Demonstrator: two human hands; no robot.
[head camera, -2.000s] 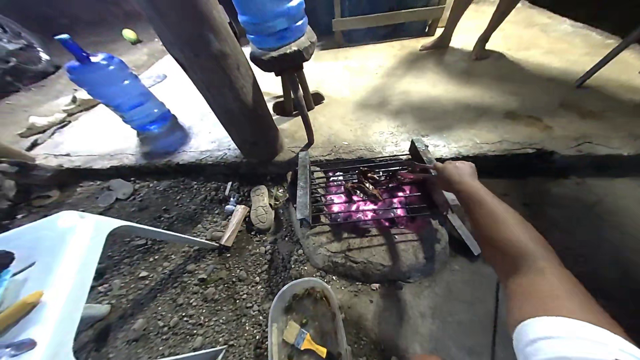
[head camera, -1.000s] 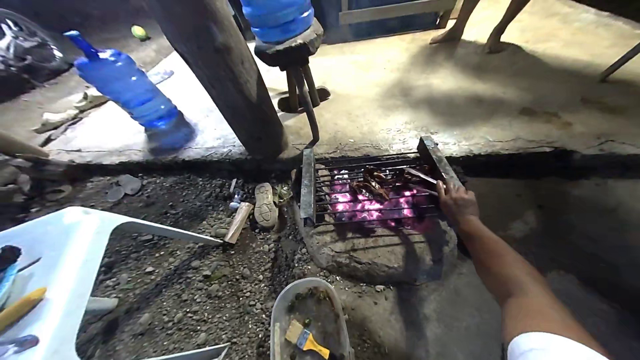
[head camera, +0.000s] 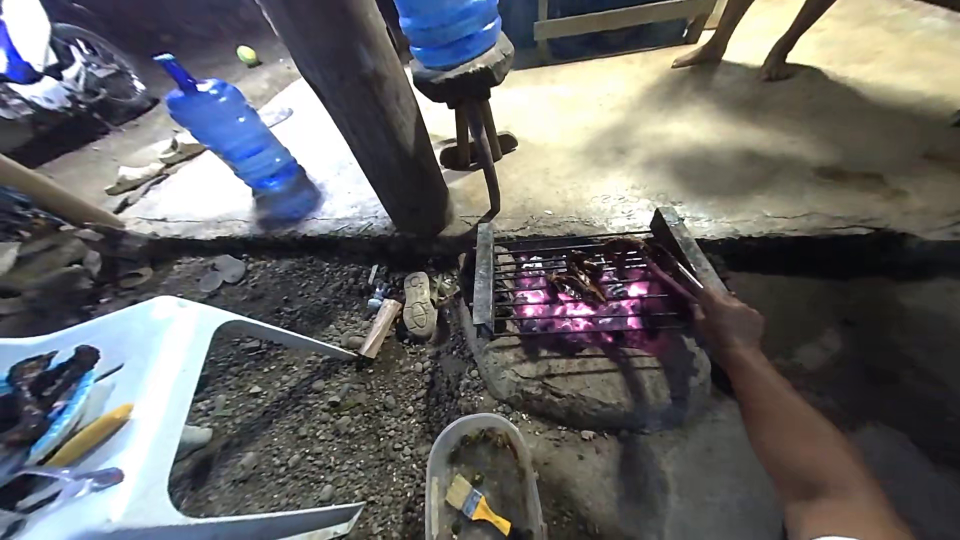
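Observation:
My right hand (head camera: 729, 322) is closed around the handle end of metal tongs (head camera: 679, 274) at the right side of a wire grill rack (head camera: 525, 251). The tongs reach left over the rack, beside a dark piece of grilled meat (head camera: 626, 251). More browned meat (head camera: 577, 279) lies mid-rack above glowing charcoal (head camera: 574, 319). A basting brush (head camera: 478, 505) with a yellow handle rests in a plastic tub (head camera: 433, 469) of dark marinade below the grill. My left hand is out of view.
A white plastic chair or table (head camera: 176, 360) at left holds a plate of charred food (head camera: 56, 382). A wooden post (head camera: 375, 112), a blue water jug (head camera: 232, 131) and a stool (head camera: 461, 79) stand beyond the grill. Another person's bare feet (head camera: 701, 55) are at upper right.
The tongs in my right hand have shifted over the right part of the rack. A dark piece of meat now shows near their far end.

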